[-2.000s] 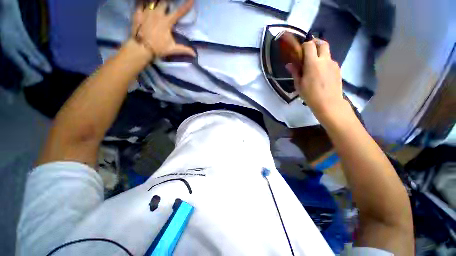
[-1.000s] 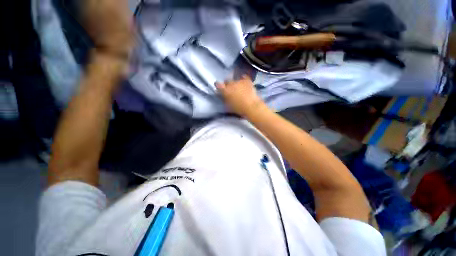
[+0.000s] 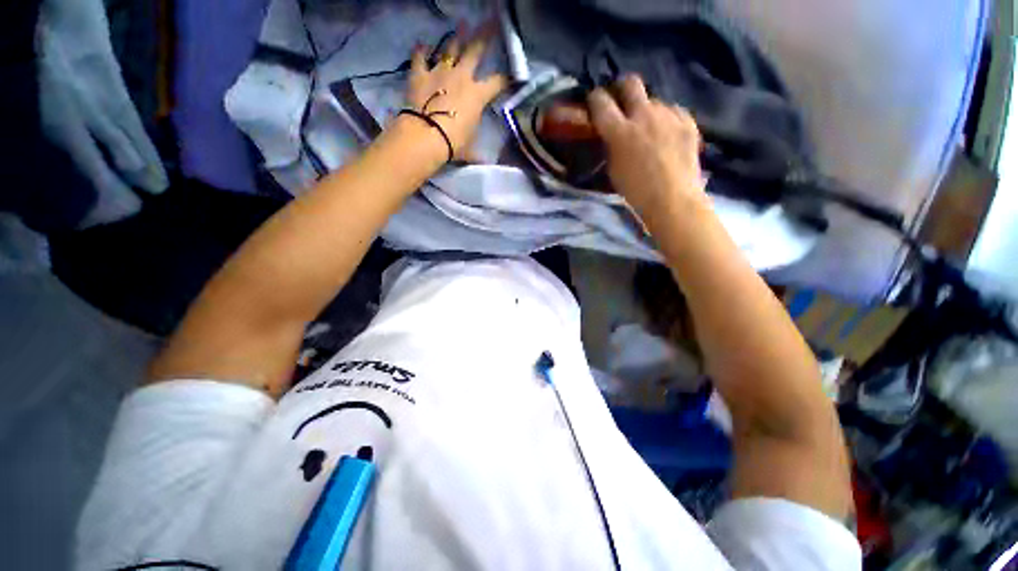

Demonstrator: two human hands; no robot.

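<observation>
The unfinished garment [image 3: 480, 206] lies bunched in front of me, with pale inner faces and dark seam strips at left and middle and dark cloth at upper right. My left hand [image 3: 455, 95] lies on the pale part with fingers spread. My right hand [image 3: 653, 139] is shut on the reddish-brown handle of the steam iron [image 3: 530, 139], whose pointed front faces left toward my left hand. The iron stands on the garment; its rear is hidden by my right hand.
The lavender-blue table cover [image 3: 882, 134] shows at right and left. A black hose [image 3: 865, 206] runs off to the right. Pale and dark garments [image 3: 95, 112] hang at far left. A cardboard box [image 3: 848, 323] with blue tape and cloth scraps lie below right.
My right hand has gone from the cloth edge to the iron's handle. The iron now points left and sits further left. My left hand has come down right onto the garment.
</observation>
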